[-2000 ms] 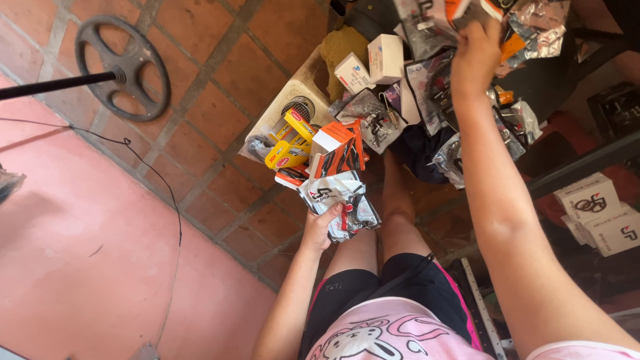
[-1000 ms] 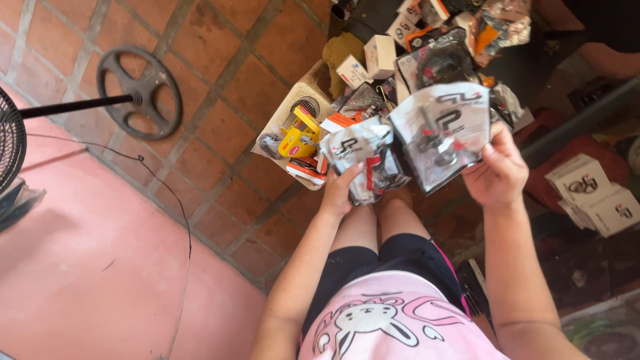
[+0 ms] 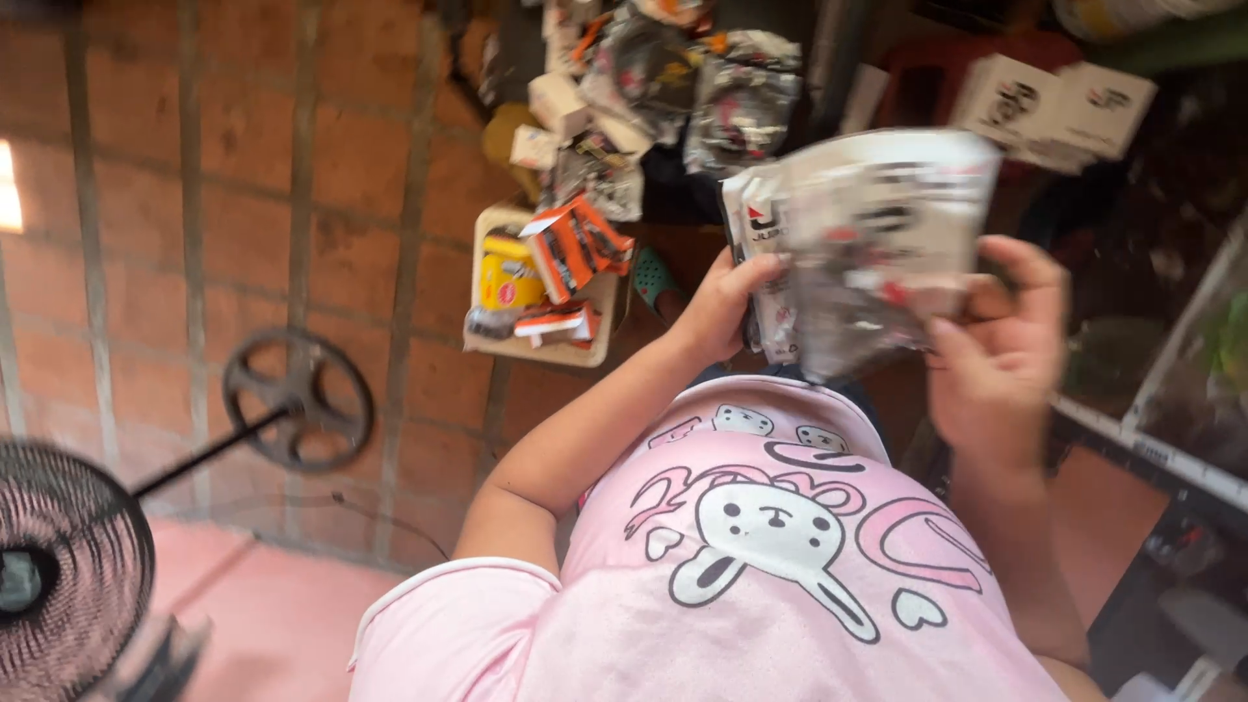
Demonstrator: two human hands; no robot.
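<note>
My left hand (image 3: pixel 726 302) grips a few printed plastic packets (image 3: pixel 765 229) with its thumb across their front. A larger clear-and-white plastic packet (image 3: pixel 877 234), blurred and with dark and red parts inside, overlaps them on the right. My right hand (image 3: pixel 1004 341) pinches that packet at its lower right edge. Beyond my hands lies a pile of clear bags with dark parts (image 3: pixel 746 102) and small white boxes (image 3: pixel 559 105). A cream plastic tray (image 3: pixel 556 353) to the left holds orange boxes (image 3: pixel 568 249) and a yellow package (image 3: pixel 509 273).
Several white boxes (image 3: pixel 1014 102) stand at the upper right. A black fan (image 3: pixel 68 546) and its round base (image 3: pixel 297 400) are at the left on the brick-tiled floor (image 3: pixel 244 263). A metal-edged frame (image 3: pixel 1160 453) runs along the right.
My right hand has come from the pile with a packet, which now overlaps the packets in my left hand. The view has turned and shifted strongly.
</note>
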